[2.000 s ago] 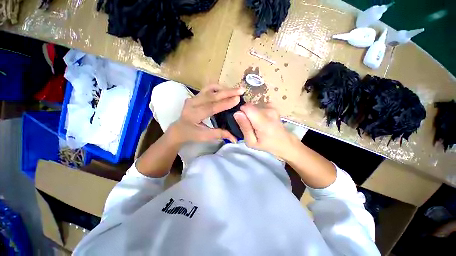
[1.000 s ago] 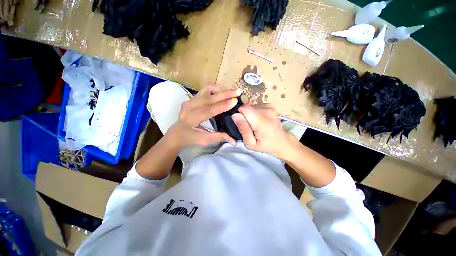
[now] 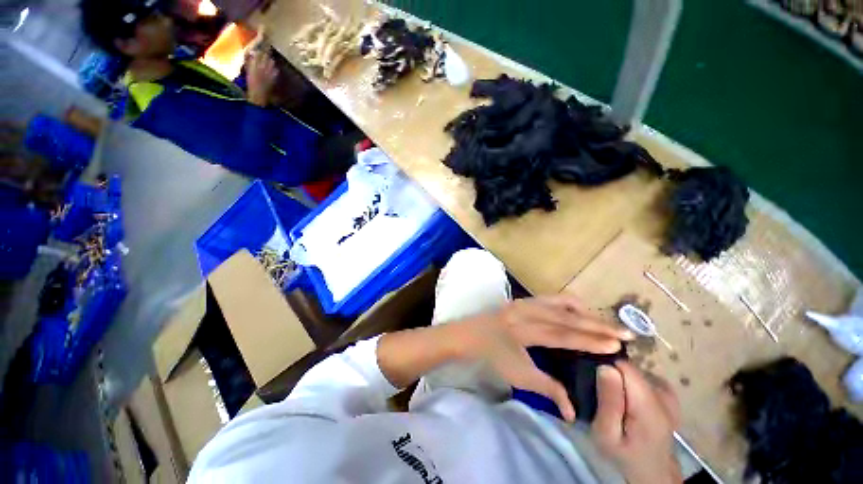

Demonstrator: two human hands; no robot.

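A black part (image 3: 579,380) is held between my two hands at the bench's near edge, above my lap. My left hand (image 3: 530,345) grips it from the left, with its fingers over the far side and its thumb below. My right hand (image 3: 636,416) pinches its right side between thumb and fingers. The fingers hide much of the part. A small white oval dish (image 3: 637,319) lies just beyond my fingertips on the cardboard mat (image 3: 615,269). A thin pale stick (image 3: 667,290) lies behind the dish.
Heaps of black parts (image 3: 530,142) lie left of the mat and at its right (image 3: 800,425). White bottles (image 3: 842,331) are at the right edge. A lined blue crate (image 3: 364,241) and open carton (image 3: 260,317) are beside the bench. A person (image 3: 222,123) sits farther along.
The view has swung left, so bench items appear farther right and the other person has come into view. Both hands still hold the black part.
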